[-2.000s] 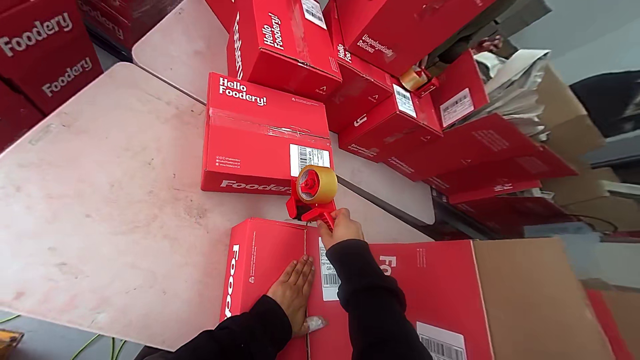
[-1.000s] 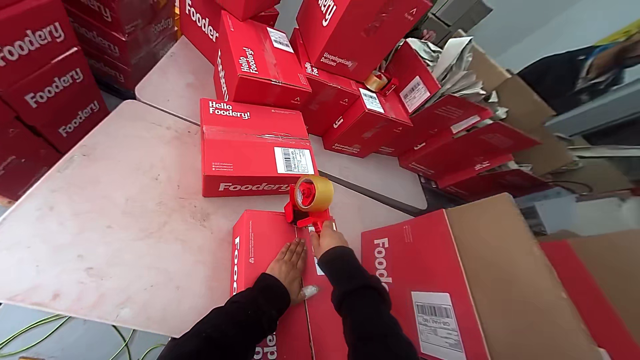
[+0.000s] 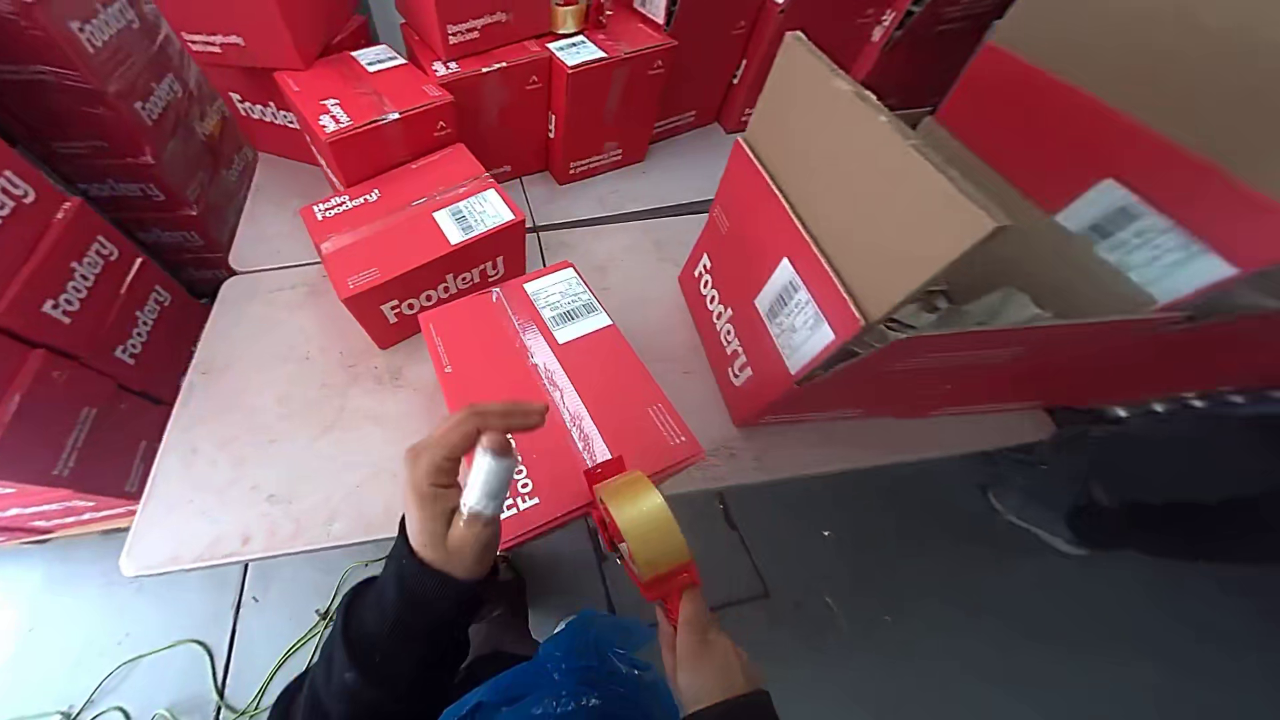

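A red cardboard box (image 3: 620,375) lies on the white table top, a strip of clear packing tape (image 3: 560,390) running along its lid and a white label on one corner. My right hand (image 3: 700,650) grips the handle of a red tape dispenser (image 3: 640,530) with a roll of yellowish tape, its head at the box's near edge. My left hand (image 3: 465,485) is held over the near left part of the box, fingers bent and apart, with a white wrapping on one digit; it holds nothing, and whether it touches the box I cannot tell.
A labelled red box (image 3: 415,240) stands just behind. Open red boxes (image 3: 770,300) with paper inside are at the right. More boxes (image 3: 600,100) stand at the back, stacks (image 3: 80,270) at the left. A cable (image 3: 290,650) lies on the floor; a person's shoe (image 3: 1035,520) shows at right.
The tape dispenser in my right hand has moved from the box's far end to its near edge, with tape now along the lid. My left hand has lifted off the lid. The view has shifted.
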